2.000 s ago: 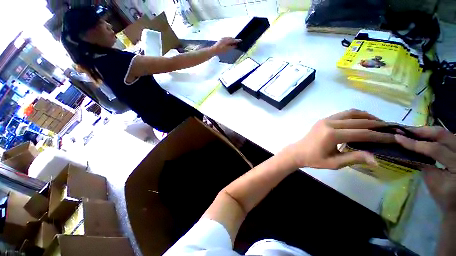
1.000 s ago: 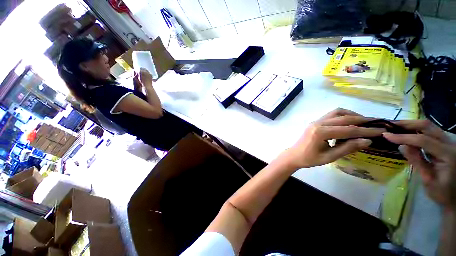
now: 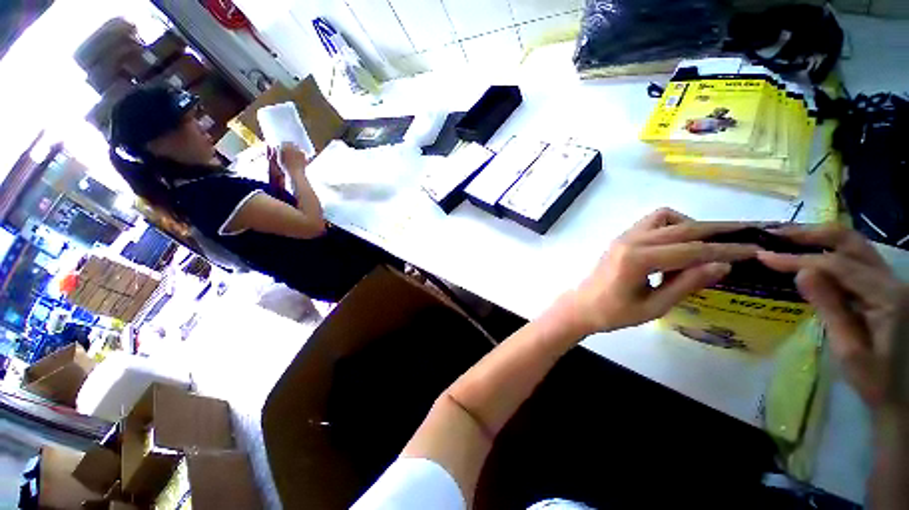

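A yellow printed carton with a black top band (image 3: 738,321) lies near the front edge of the bench at the right. My left hand (image 3: 663,269) holds its black top from the left side, fingers over the upper edge. My right hand (image 3: 847,289) holds the same top from the right, fingertips close to those of my left hand. The fingers cover much of the top, and whether a handle strip is between them cannot be told. A stack of yellow cartons (image 3: 733,125) lies behind.
Black inner boxes with white tops (image 3: 548,181) and an open black box (image 3: 488,112) stand mid-bench. Loose black strips (image 3: 877,159) lie far right beside yellow tape (image 3: 797,398). An open corrugated carton (image 3: 329,398) stands below the bench. A person (image 3: 219,189) holds a white tray at left.
The black box has left the other person's hand and stands on the bench; that person now holds a white tray. My hands stay at the carton top, with small finger shifts. The view has tilted slightly.
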